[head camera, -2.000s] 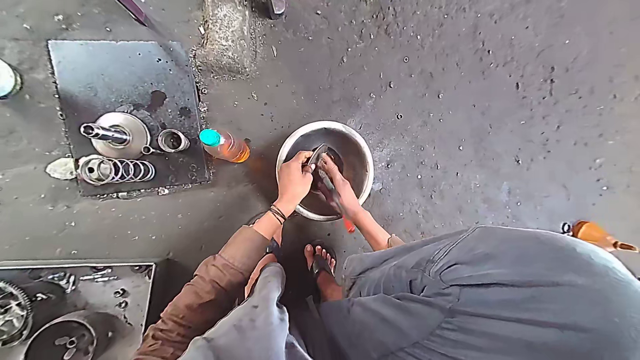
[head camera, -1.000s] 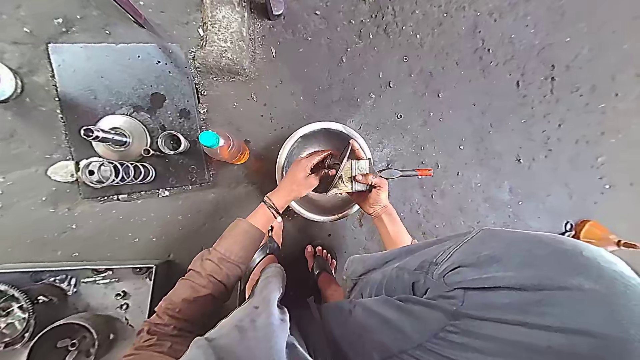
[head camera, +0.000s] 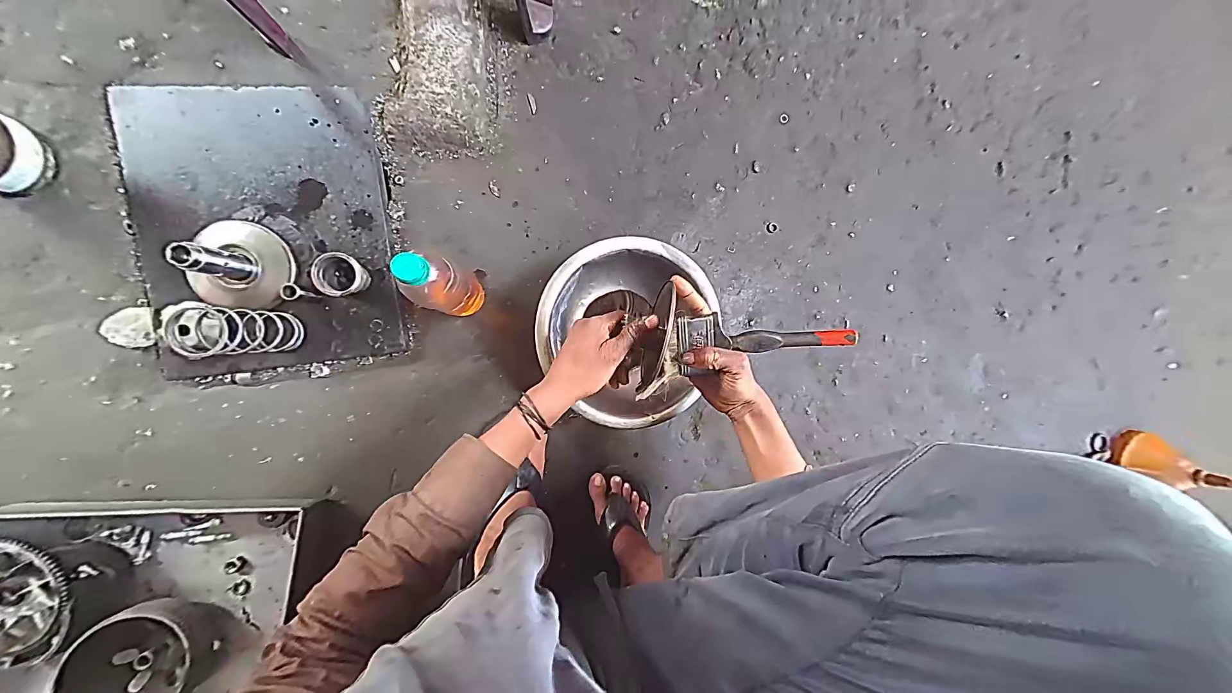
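Observation:
Over a round metal bowl (head camera: 555, 289) on the ground, my right hand (head camera: 720, 371) holds a flat paintbrush (head camera: 770, 341), its dark handle tipped in red and pointing right. Beside the bristles a thin dark disc (head camera: 666, 332) stands nearly edge-on, with fingers of my right hand behind its upper edge. My left hand (head camera: 599, 354) reaches over the bowl from the left, its fingertips at the disc's left face. Whether those fingertips grip the disc or only touch it cannot be told. Another dark, round part (head camera: 616, 308) lies partly hidden behind my left hand.
A bottle of orange liquid (head camera: 445, 288) with a teal cap is left of the bowl. Farther left, a dark plate (head camera: 231, 125) bears a metal shaft with disc (head camera: 241, 265), a coil spring (head camera: 236, 331) and a ring (head camera: 339, 274). A metal tray (head camera: 298, 549) holds gears and small parts.
Two seconds ago both hands were close together inside the bowl. The brush handle now points right, out past the bowl's rim, with my right hand on the brush; my left hand remains over the bowl.

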